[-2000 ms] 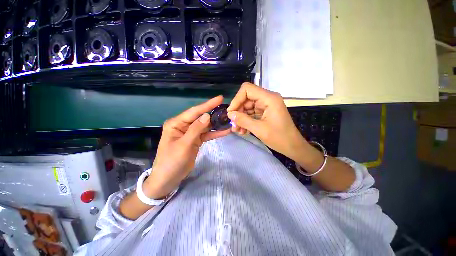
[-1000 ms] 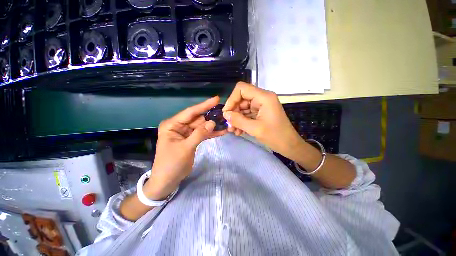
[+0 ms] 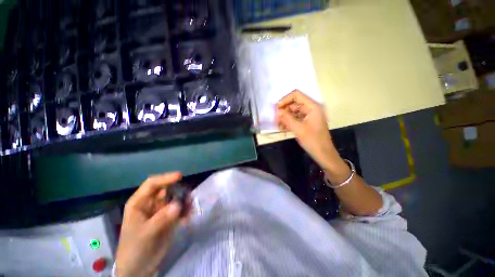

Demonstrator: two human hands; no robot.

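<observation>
My left hand [image 3: 149, 222] holds a small dark round part [image 3: 177, 193] between thumb and fingers, low over the smock; both are blurred. My right hand [image 3: 304, 121] is over the lower right part of the white sheet [image 3: 279, 70], its thumb and forefinger close together. I cannot tell whether anything tiny is between those fingertips. The black tray [image 3: 146, 70], with round parts in its square pockets, lies to the left of the sheet.
The sheet lies on a pale yellow board [image 3: 374, 65]. A dark pen [image 3: 266, 28] and a blue basket [image 3: 279, 10] are beyond it. A green surface [image 3: 146, 162] runs below the trays. A grey control panel [image 3: 81, 254] is lower left; cartons [image 3: 472, 146] are right.
My hands have moved apart. My right hand has left the round part and gone up to the sheet. My left hand has moved down and left with the part. The camera view has shifted.
</observation>
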